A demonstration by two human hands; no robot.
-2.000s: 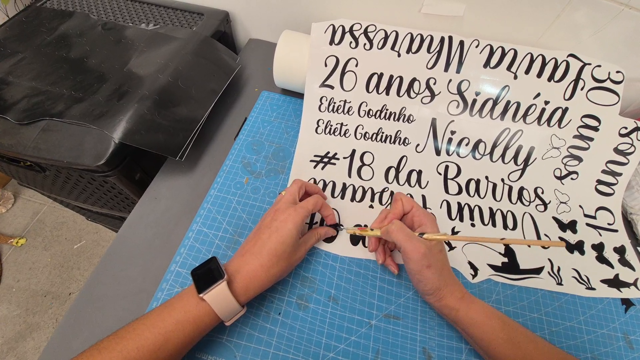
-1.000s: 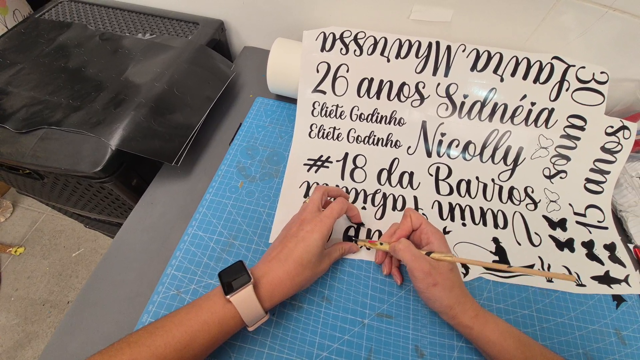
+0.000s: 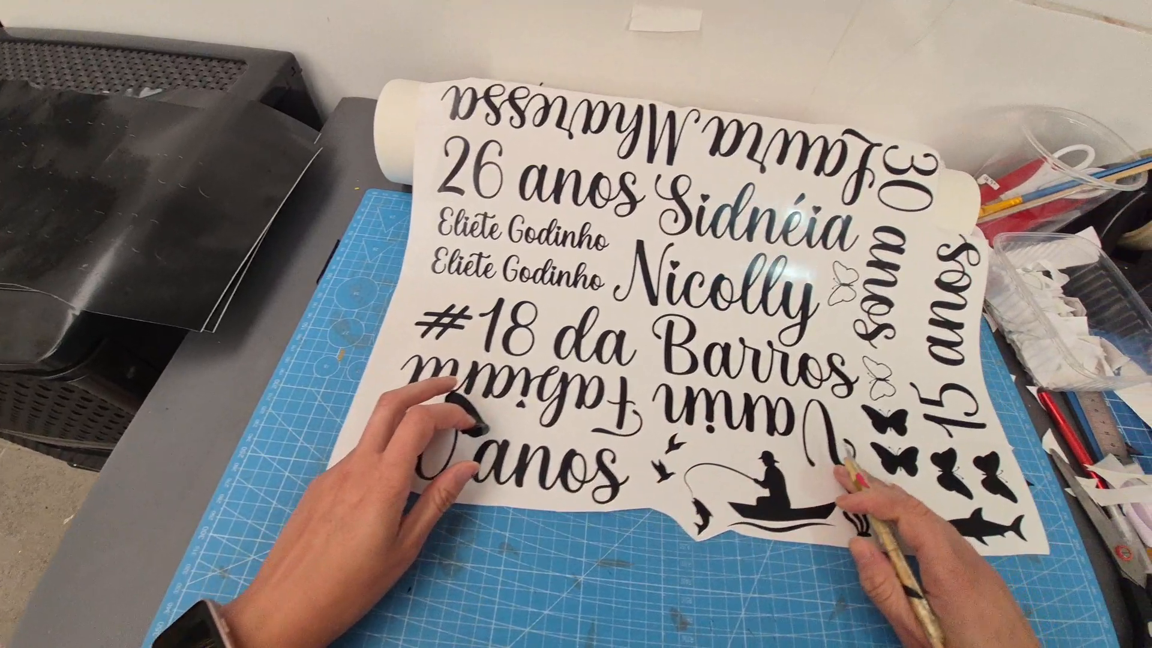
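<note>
A white sheet (image 3: 747,396) of cut black vinyl lettering and shapes lies on a blue gridded cutting mat (image 3: 576,576), its far side curling toward a white roll (image 3: 394,130). My left hand (image 3: 360,504) rests at the sheet's lower left, fingers curved around a small loose-looking black vinyl piece (image 3: 468,414); whether it is pinched cannot be told. My right hand (image 3: 936,558) holds a slim wooden-handled tool (image 3: 886,540), its tip at the long curved stroke of a letter, above and left of the shark cutout (image 3: 988,526).
Black sheets (image 3: 153,207) lie over a black woven-texture box at left. At right stand a clear plastic tray (image 3: 1071,306) of white scraps, a clear cup with brushes (image 3: 1071,180), scissors (image 3: 1102,522), a red pen (image 3: 1065,427) and a metal ruler (image 3: 1100,423).
My right hand has moved right with the tool, away from my left hand, to the sheet's lower right. The word at the lower left, earlier largely covered by the hands, now shows.
</note>
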